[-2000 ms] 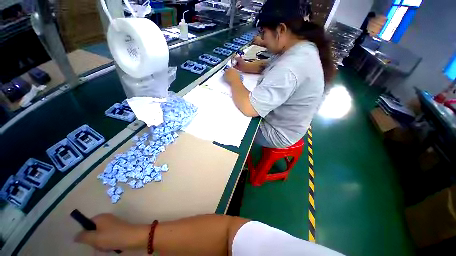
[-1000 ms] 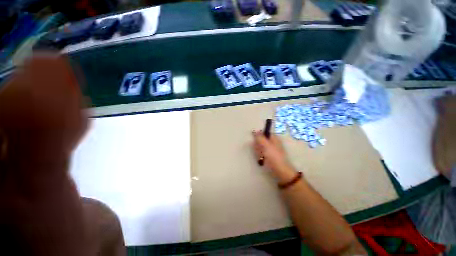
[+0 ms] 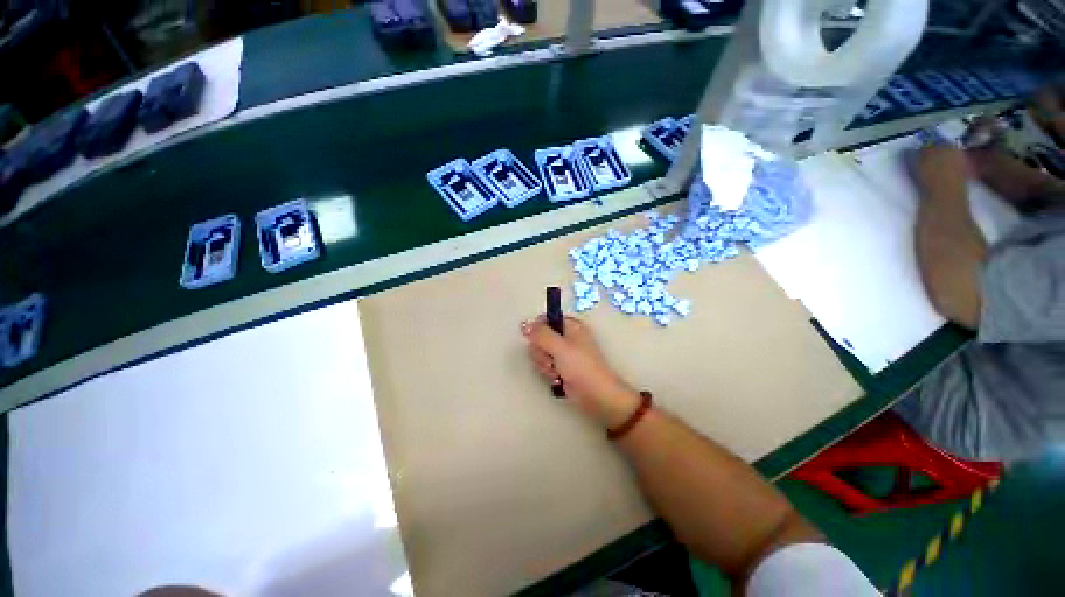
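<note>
My right hand (image 3: 570,362) is closed around a short black hand tool (image 3: 554,308) above the brown cardboard sheet (image 3: 491,466). A red bead bracelet is on the wrist. A loose pile of small pale blue inserts (image 3: 631,271) lies just beyond and to the right of the hand, not touched by it. The pile runs up to a clear parts bag (image 3: 765,201) with a crumpled white paper (image 3: 729,169) on it. My left hand is not in view; only a small skin-coloured patch shows at the bottom edge, too little to identify.
The green conveyor (image 3: 385,152) behind the bench carries several pale blue housings (image 3: 287,234), mostly in pairs. A large white sheet (image 3: 199,466) lies left. A whitish roll (image 3: 841,47) hangs above the bag. A co-worker's arm (image 3: 948,233) and a red stool (image 3: 858,466) are at right.
The view has swung left from the co-worker to the bench, then tilted slightly. The large blurred skin-coloured shape at the left one second ago is gone. My right hand still holds the tool.
</note>
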